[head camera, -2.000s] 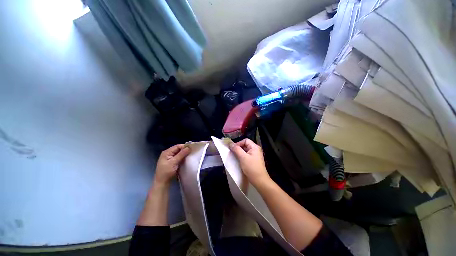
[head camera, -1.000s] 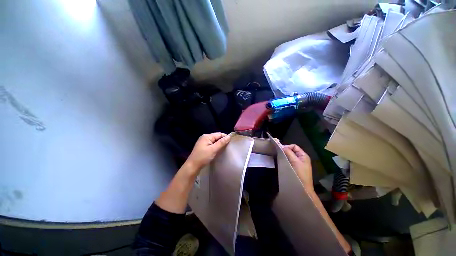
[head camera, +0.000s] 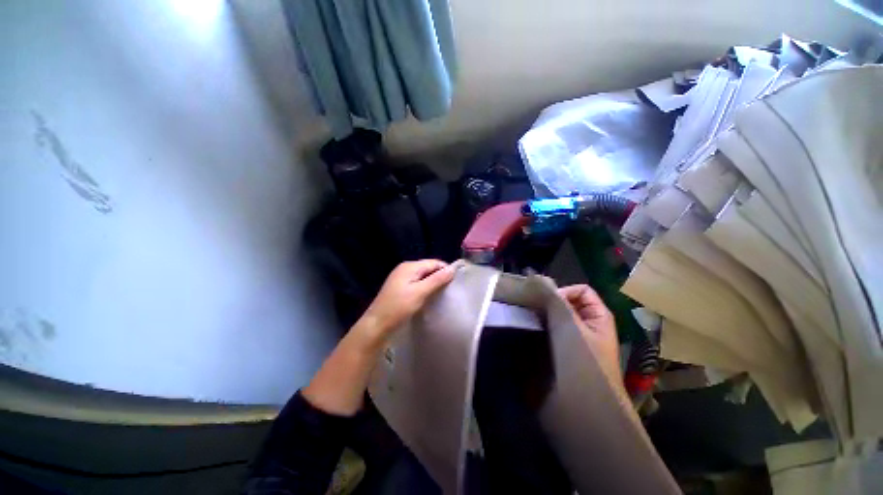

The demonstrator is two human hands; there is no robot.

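Note:
A beige sewn cover piece (head camera: 441,338) hangs open between my hands, with two long panels joined by a narrow strip at the top. A pale stitched edge runs down its left panel. My left hand (head camera: 407,295) pinches the top edge of the left panel between thumb and fingers. My right hand (head camera: 591,314) holds the top of the right panel; its palm and wrist are partly hidden behind the panel. The piece's top edge is just below the red head of a hose-fed tool (head camera: 496,228) with a bright blue body.
A large fanned pile of off-white panels (head camera: 765,242) stands at the right. A crumpled clear plastic bag (head camera: 595,145) lies behind the tool. Black bags or cloth (head camera: 387,227) lie below the teal curtain (head camera: 373,68). A pale wall-like surface (head camera: 145,213) fills the left.
Since two seconds ago my hands and the piece have shifted right in view, and the two panels have spread further apart. In the last second the top edge has stayed near the red head.

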